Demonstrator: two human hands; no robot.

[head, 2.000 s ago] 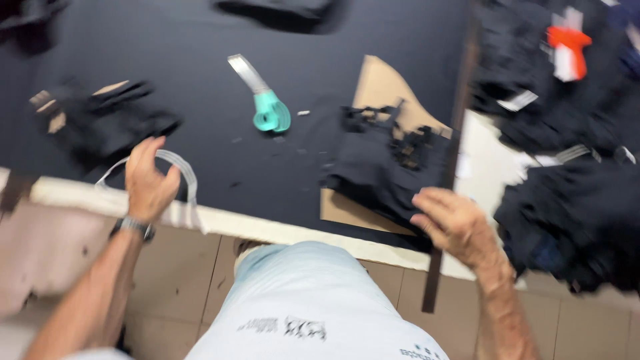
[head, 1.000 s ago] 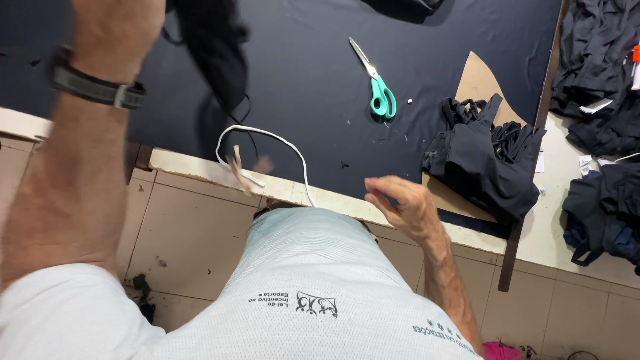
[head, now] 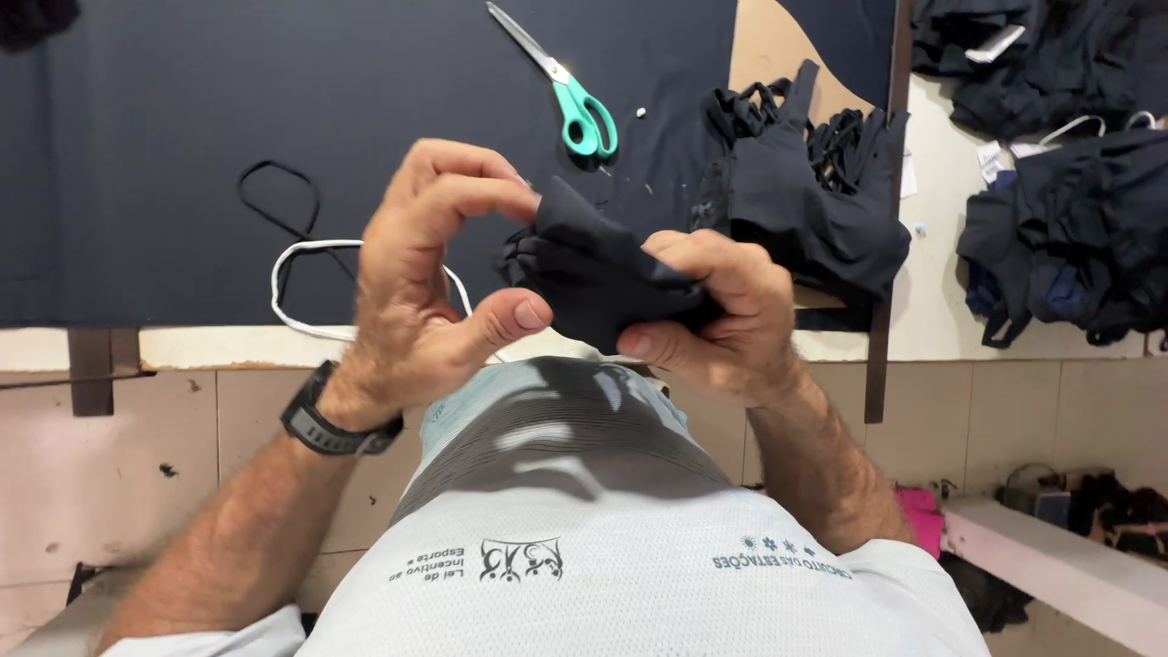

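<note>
A bunched black fabric garment (head: 602, 274) is gripped in my right hand (head: 730, 310), its thumb below and fingers above. My left hand (head: 429, 274), wearing a watch, is at the garment's left side with thumb and fingers spread; its index fingertip is at the fabric's upper edge. A white cord (head: 276, 292) loops on the table edge behind my left hand, and a thin black strap (head: 315, 205) lies curled beside it. Scissors with turquoise handles (head: 584, 119) lie beyond the garment, blades toward the upper left.
Black strappy garments (head: 803, 201) are piled over a brown pattern piece (head: 776, 46) at the right. A dark metal bar (head: 890, 210) runs beside them. More black garments with white tags (head: 1077, 228) lie farther right. Black cloth (head: 182, 109) covers the table, whose pale edge (head: 210, 349) faces me.
My left hand, over the table's left part a second ago with black fabric hanging beneath it, is now in front of me. My right hand, empty then, now grips the black garment.
</note>
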